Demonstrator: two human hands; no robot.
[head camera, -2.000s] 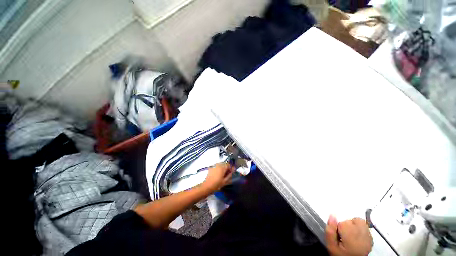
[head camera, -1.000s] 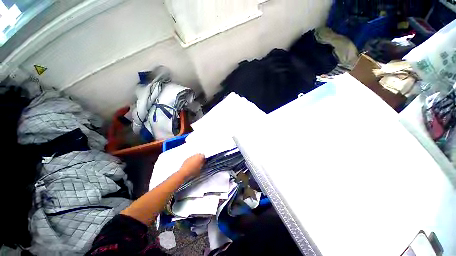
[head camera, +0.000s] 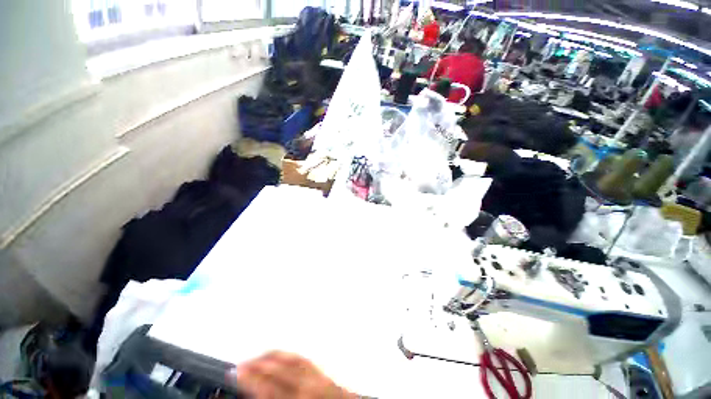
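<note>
My right hand (head camera: 288, 376) is blurred and cut off by the bottom edge, its fingers at the front edge of the white table (head camera: 273, 273). A dark grey band runs left from the fingers; I cannot tell whether they grip it. My left hand is not in view. White material with dark edges (head camera: 129, 319) shows at lower left, beside the table corner. The white sewing machine (head camera: 561, 292) has a blue stripe and dark display. Red-handled scissors (head camera: 503, 374) lie on its bed beside a small brown block (head camera: 526, 360).
Dark fabric (head camera: 183, 214) is heaped along the wall at left. Plastic bags (head camera: 421, 148) and a cardboard box (head camera: 306, 175) are behind the table. Olive thread cones (head camera: 653, 178) stand at right. A person in red (head camera: 461, 70) is farther back. A wooden-handled tool (head camera: 659, 372) is at lower right.
The view has swung right and up, bringing the machine and factory floor into sight. The left hand, which was at the stack of white pieces, has left the picture. The right hand shows again.
</note>
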